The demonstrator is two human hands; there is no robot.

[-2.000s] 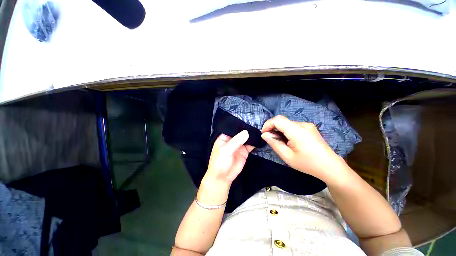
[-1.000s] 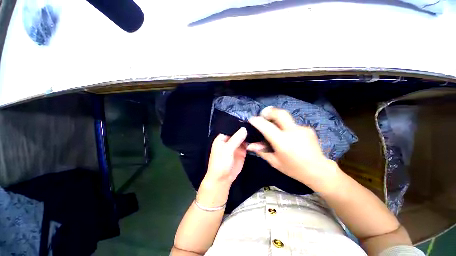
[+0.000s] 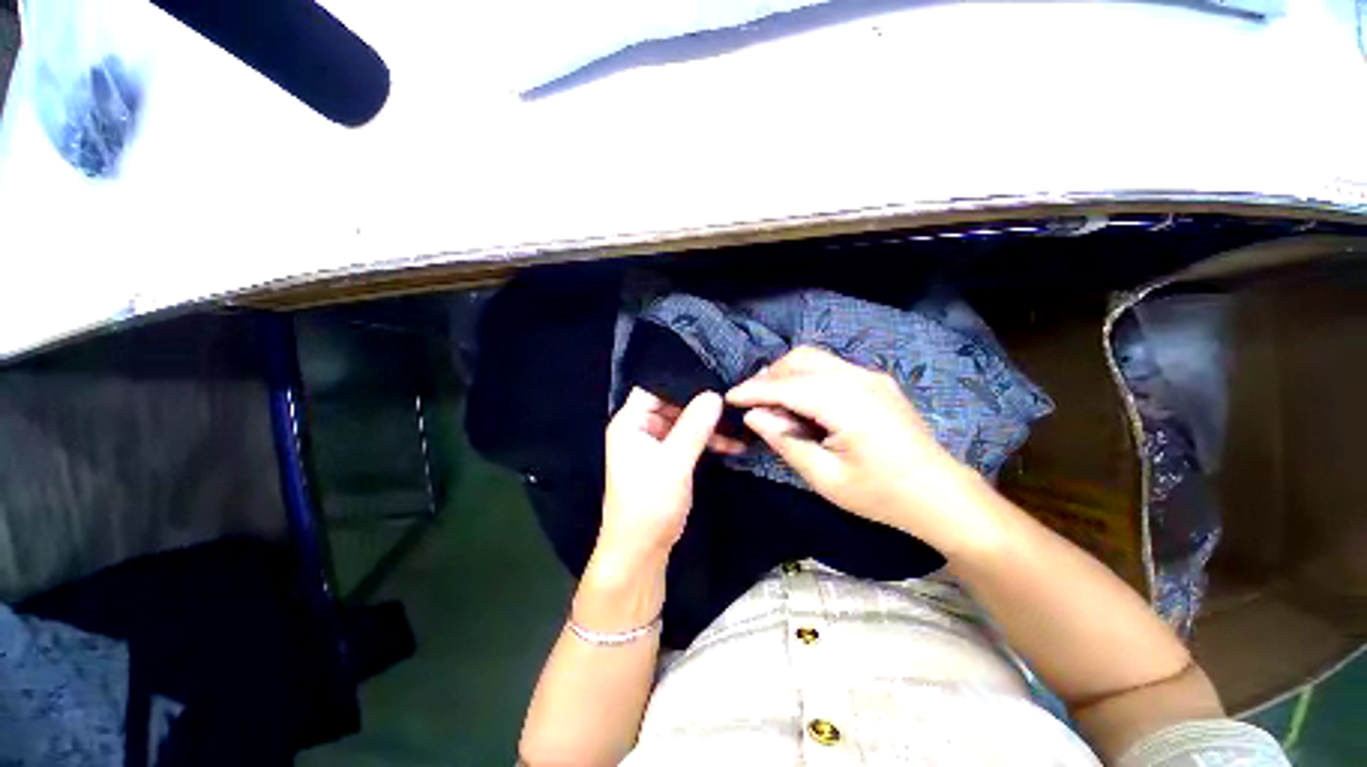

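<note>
A black garment (image 3: 547,375) with a grey-blue leaf-patterned lining (image 3: 960,367) is heaped on the lap below the table edge. My left hand (image 3: 654,465) pinches a black edge of the garment between thumb and fingers. My right hand (image 3: 840,427) is close beside it, thumb and fingertips drawn together at the same edge. No needle or thread can be made out at the right fingertips. The cloth under the fingers is partly hidden.
The white table (image 3: 450,180) holds a black thread cone (image 3: 323,60), a small clear bag (image 3: 98,113) and a thin grey fabric strip (image 3: 675,53). A cardboard box (image 3: 1274,495) with plastic-wrapped goods stands right. A dark and patterned garment pile (image 3: 195,644) lies lower left.
The right hand moved up and back, then returned down to the cloth edge by the left fingertips. The view has shifted slightly, and the left hand still pinches the garment.
</note>
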